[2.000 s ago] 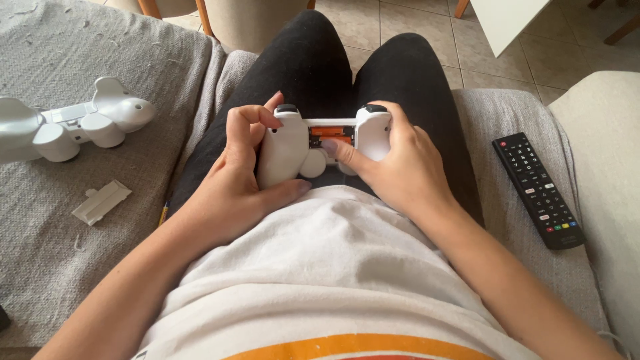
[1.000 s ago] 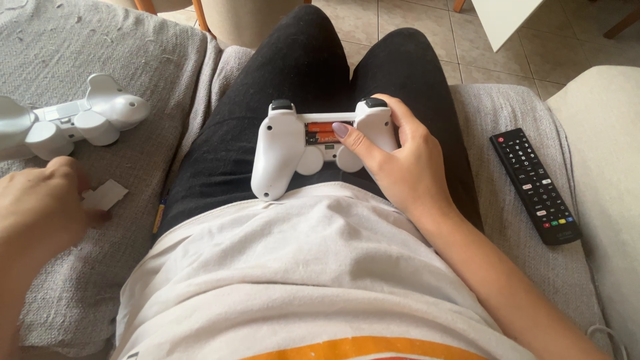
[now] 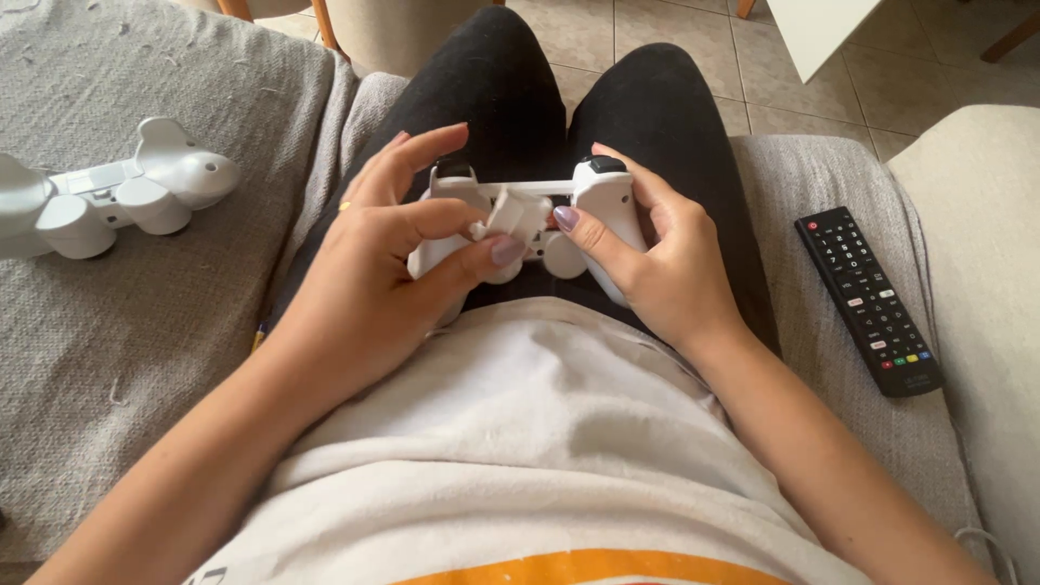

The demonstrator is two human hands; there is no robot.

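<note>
A white game controller (image 3: 605, 199) lies underside up over my lap, its battery bay partly visible at the middle. My right hand (image 3: 670, 244) grips its right side, with the thumb at the edge of the bay. Between the thumb and index finger of my left hand (image 3: 390, 236) is a small white plastic battery cover (image 3: 518, 213), tilted over the bay and hiding most of it. The left part of the controller is partly behind my left hand. A second white controller (image 3: 154, 183) rests on the sofa at the left.
A black remote control (image 3: 869, 301) lies on the grey sofa cover (image 3: 812, 175) to my right, beside a beige armrest (image 3: 975, 203). The corner of a white table (image 3: 816, 32) juts in at the upper right, above the tiled floor (image 3: 682, 49). Chair legs show at the top.
My left hand left the controller, reached to the small white cover on the sofa at the left, and has brought it over the battery bay. My right hand has stayed on the controller.
</note>
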